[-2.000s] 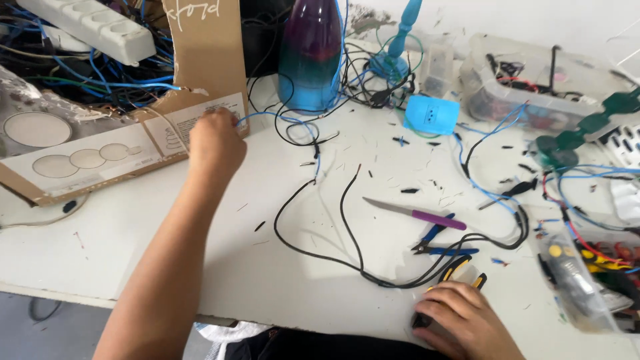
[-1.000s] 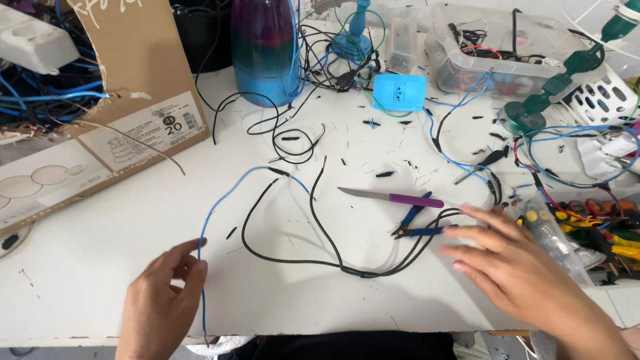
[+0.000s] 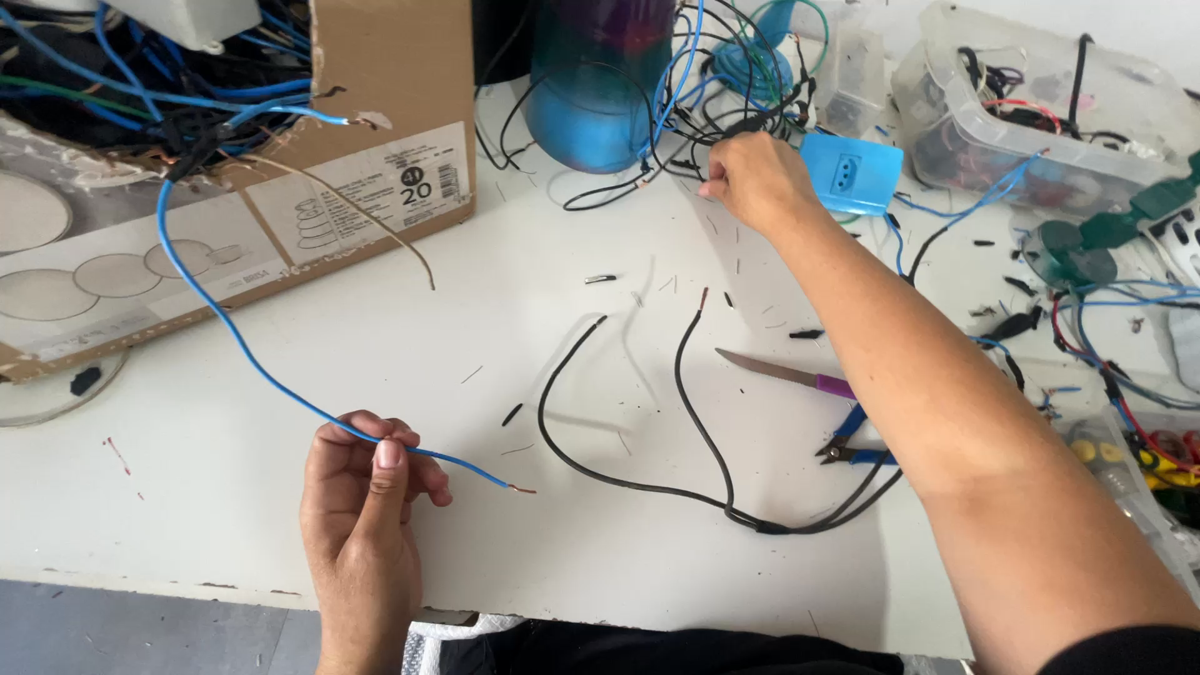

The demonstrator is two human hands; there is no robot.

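Note:
My left hand (image 3: 375, 516) pinches a blue insulated wire (image 3: 248, 347) near its bare copper end, low at the left of the table. The wire runs up to the wires in the cardboard box. My right hand (image 3: 755, 178) is at a tangle of black wires (image 3: 694, 141) beside the blue outlet plate (image 3: 851, 174); its fingertips are partly hidden, so whether it holds anything is unclear. A forked black cable (image 3: 647, 486) with two stripped ends lies at the middle. Right of it are a knife with a purple handle (image 3: 832, 385) and blue-handled cutters (image 3: 848, 441), partly behind my right forearm.
A cardboard box (image 3: 394, 56) full of wires stands at the left, a blue and purple vessel (image 3: 600, 94) at the back. A clear plastic bin (image 3: 994, 159) and a green stand (image 3: 1069, 253) are at the right. Wire scraps dot the white tabletop (image 3: 234, 487).
My right hand has moved from beside the cutters up to the black wires at the back. A blue wire that lay joined to one end of the forked black cable is now apart from it.

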